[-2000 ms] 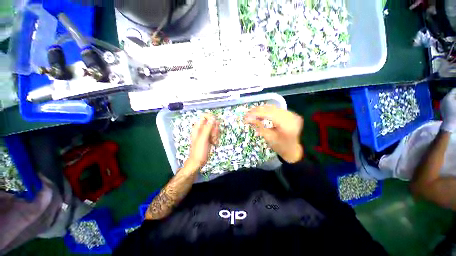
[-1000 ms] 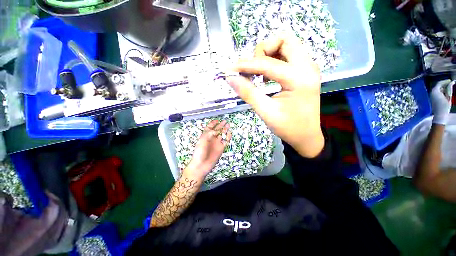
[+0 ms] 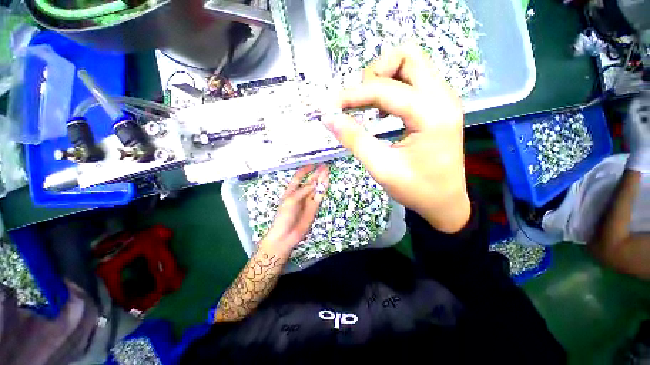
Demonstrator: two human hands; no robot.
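Observation:
My right hand point(image 3: 417, 132) is raised at the bright silver-white assembly fixture point(image 3: 303, 117), thumb and index finger nearly together at its right end. Glare hides whether a part is between the fingertips. My left hand point(image 3: 299, 210) lies palm up over the near parts bin point(image 3: 233, 207), with a small white workpiece point(image 3: 320, 187) at its fingers. The bin is translucent and full of small white-and-green parts. The pneumatic cylinder point(image 3: 107, 167) with two black-knobbed air fittings point(image 3: 130, 135) lies left of the fixture.
The far parts bin point(image 3: 509, 78) stands right of the machine. The steel bowl feeder point(image 3: 142, 36) is behind it. A blue tray point(image 3: 43, 160) is at left. A blue parts bin point(image 3: 524, 171) and a neighbouring worker's arm point(image 3: 623, 221) are at right. A red stool point(image 3: 139, 267) is below left.
My right hand has gone from the near bin up to the fixture and stays there. My left hand has turned palm up over the bin. The view has shifted slightly.

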